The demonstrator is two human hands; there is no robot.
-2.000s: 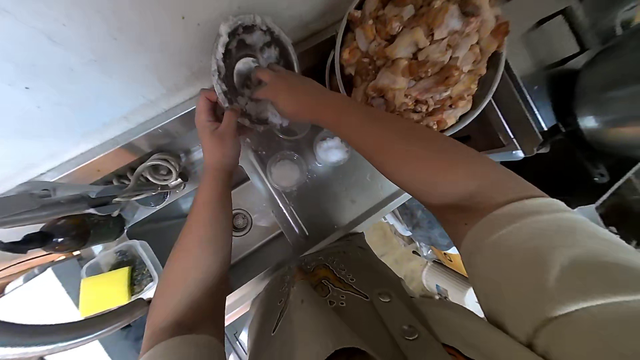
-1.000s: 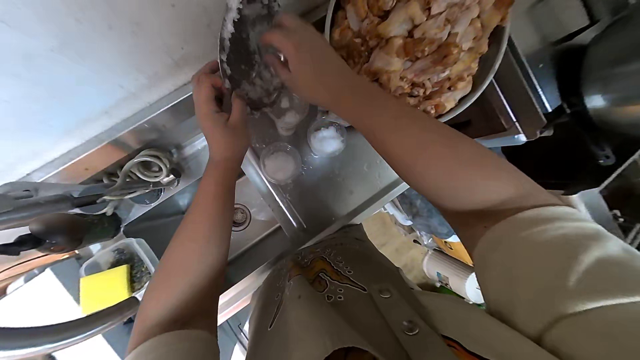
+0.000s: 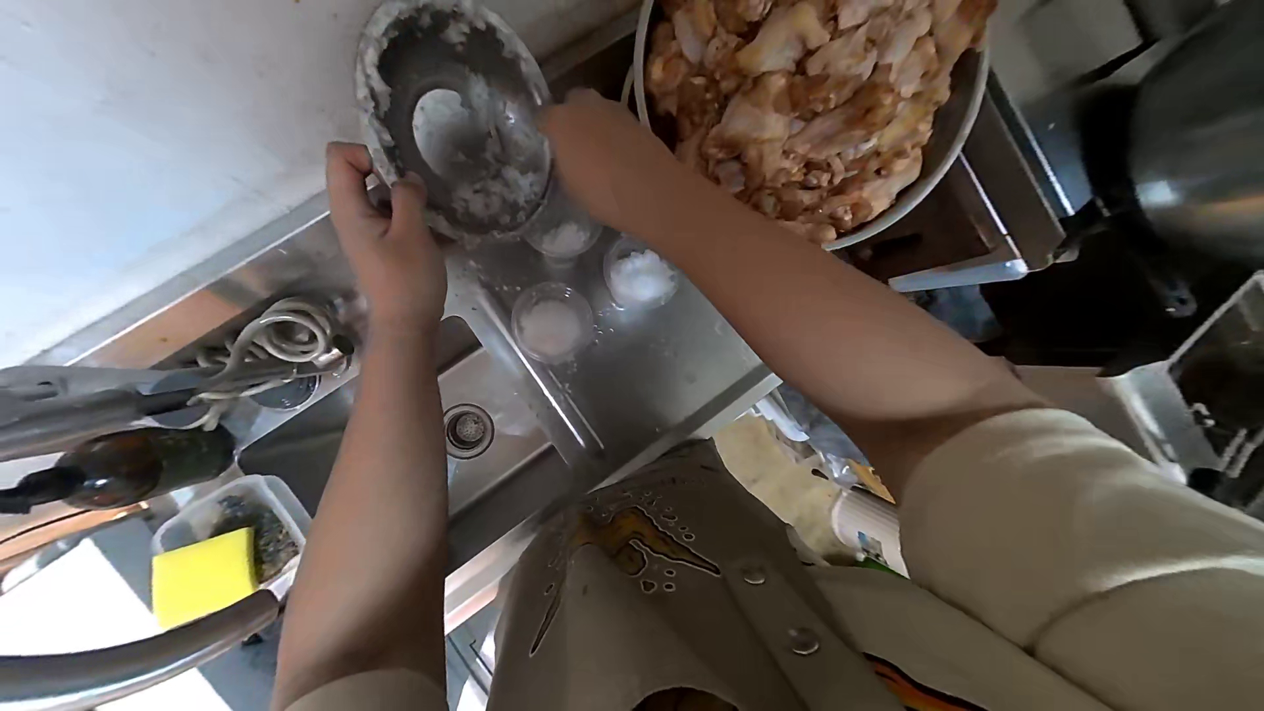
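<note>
My left hand (image 3: 390,232) grips the left rim of a round metal bowl (image 3: 454,118), tilted so that its inside faces me. White, icy-looking stuff clings to its rim and inner wall. My right hand (image 3: 602,153) is at the bowl's right edge; its fingertips are partly hidden, so its grip cannot be told. Below the bowl, on the steel counter, stand three small clear cups: one (image 3: 563,237) just under the bowl, one (image 3: 640,274) to the right and one (image 3: 551,323) nearer me. Each holds white stuff.
A large pot (image 3: 973,128) of raw, seasoned-looking meat pieces stands at the upper right. The sink drain (image 3: 468,431) lies beside my left forearm. At the left are a coiled hose (image 3: 286,336), a dark bottle (image 3: 148,466), a yellow sponge (image 3: 204,578) and a plastic tub (image 3: 281,494). A wall rises behind.
The bowl, steeply tipped over the cups one second ago, now shows more of its inside. My right hand has moved from inside the bowl to its right edge.
</note>
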